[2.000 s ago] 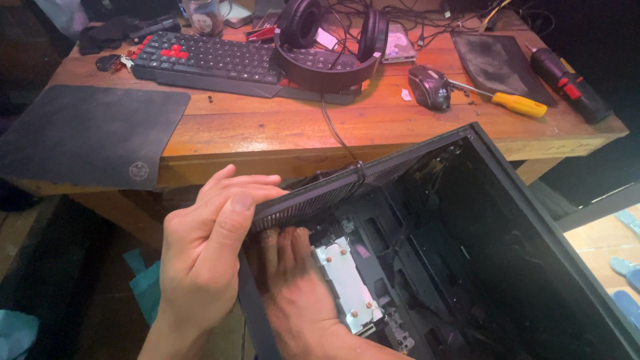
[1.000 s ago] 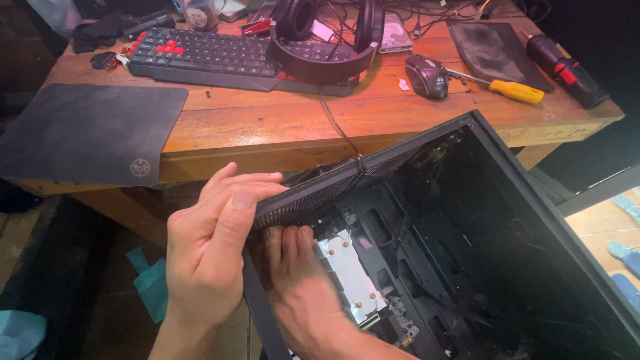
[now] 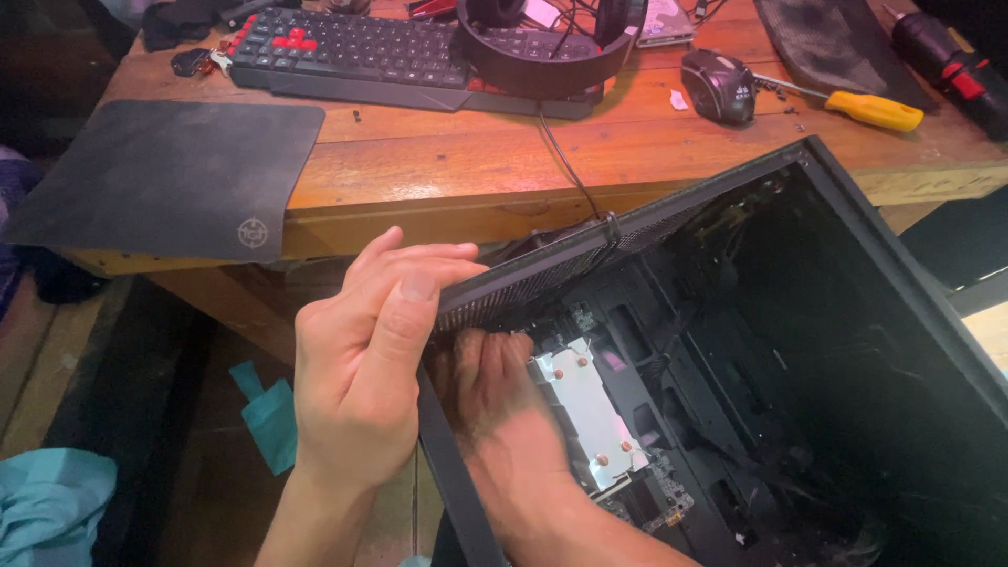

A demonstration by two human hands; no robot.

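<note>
A black computer case [image 3: 858, 236] stands tilted in front of the desk, its side open towards me. My left hand [image 3: 370, 362] grips the case frame at its upper left corner, fingers over the edge beside the mesh panel [image 3: 535, 279]. Inside, my right hand [image 3: 504, 394] reaches to the left part of the case; its fingertips are in shadow and blurred, and what they touch is hidden. Right beside it a silver CPU cooler [image 3: 587, 409] with copper-coloured heat pipe ends sits over the motherboard [image 3: 669, 492]. A black cable [image 3: 612, 228] loops around the case's top edge.
On the wooden desk [image 3: 441, 161] lie a keyboard [image 3: 354, 59], headphones [image 3: 551, 75], a mouse [image 3: 718, 87], a yellow-handled screwdriver [image 3: 874, 110], loose screws, a black mouse pad [image 3: 173, 173] and a black power screwdriver [image 3: 945, 71]. Teal cloth [image 3: 55, 508] is at the lower left.
</note>
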